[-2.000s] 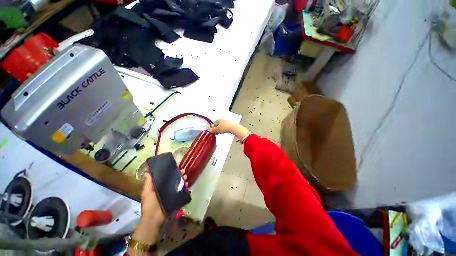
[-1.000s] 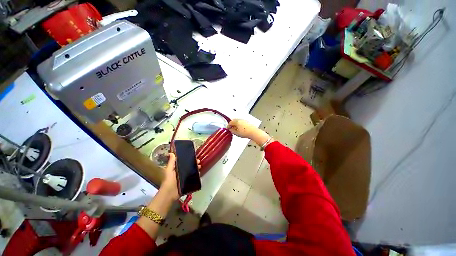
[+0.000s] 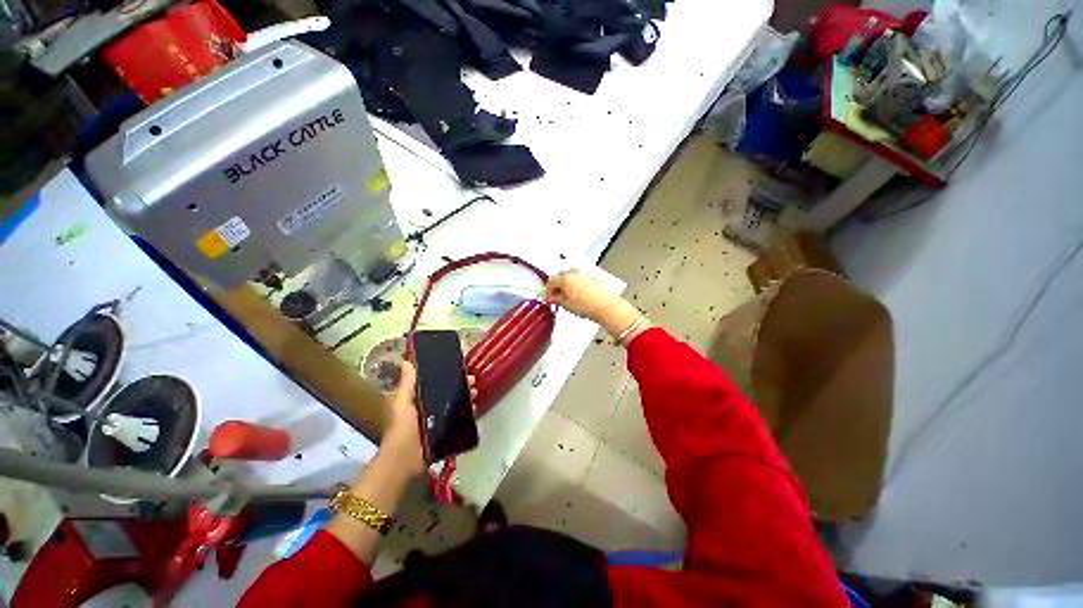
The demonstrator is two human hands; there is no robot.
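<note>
My left hand (image 3: 407,418) holds the smartphone (image 3: 443,394), a black rectangle with a reddish edge and a red strap hanging below. The phone is upright over the near end of the glossy dark red handbag (image 3: 513,353). My right hand (image 3: 574,297) has its fingers closed at the far end of the handbag, where its thin strap joins. The strap loops on the pale table around a pale blue-grey bottle or pouch (image 3: 496,298).
A silver sewing machine (image 3: 255,160) stands left of the handbag. Black cut pieces (image 3: 457,113) lie heaped on the white table (image 3: 629,125) beyond. A brown carton (image 3: 825,380) stands on the floor at right. Thread stands (image 3: 145,430) and a red cone (image 3: 248,441) are at lower left.
The view has shifted, so the machine and handbag sit further right than two seconds ago. The phone has turned from tilted to nearly upright. My right hand stays at the handbag's far end.
</note>
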